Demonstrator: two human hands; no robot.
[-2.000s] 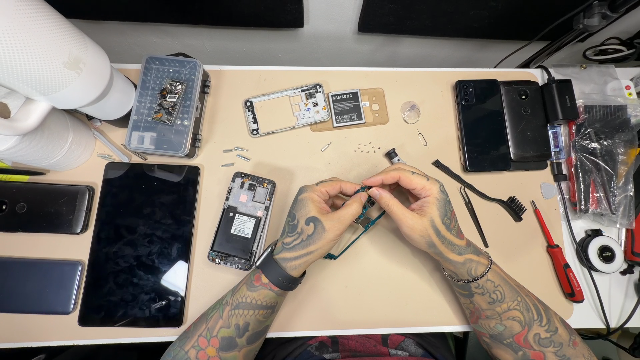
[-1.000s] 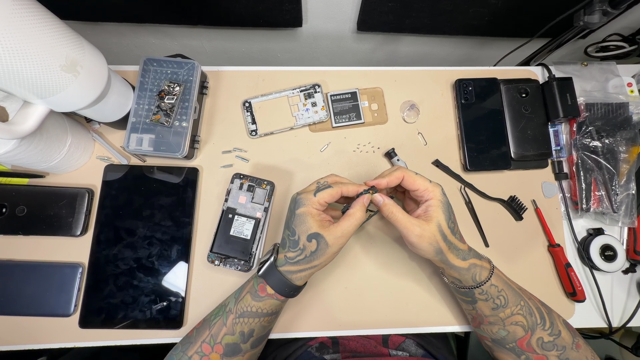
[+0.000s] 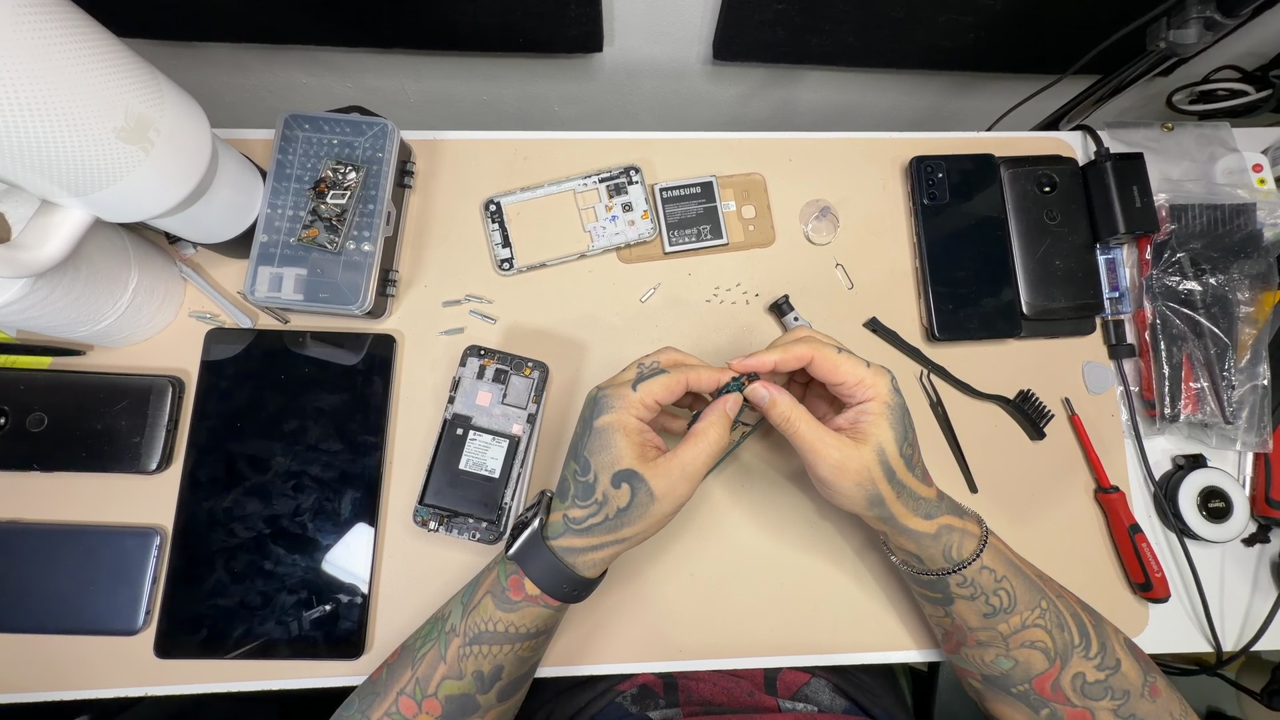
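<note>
Both my hands meet near the middle of the mat, pinching a small green phone circuit board (image 3: 738, 386) at its upper end. My left hand (image 3: 650, 440) holds it between thumb and forefinger; my right hand (image 3: 830, 420) grips the other side the same way. The fingers cover much of the board. To the left lies an opened phone body (image 3: 480, 445) with its black battery bay showing. Above are a phone mid-frame (image 3: 570, 220), a Samsung battery (image 3: 691, 214) and a gold back cover (image 3: 752, 210). Several tiny screws (image 3: 733, 294) lie above my hands.
A dark tablet (image 3: 275, 495) and a clear-lidded case (image 3: 325, 215) are at left. At right lie a black brush (image 3: 960, 380), tweezers (image 3: 947, 430), a red screwdriver (image 3: 1117, 500) and two phones (image 3: 965, 240). A precision screwdriver (image 3: 787, 312) lies just beyond my right hand.
The board was tilted toward the lower left between my hands two seconds ago; its angle has changed and more of it is behind my fingers. Both hands keep pinching it.
</note>
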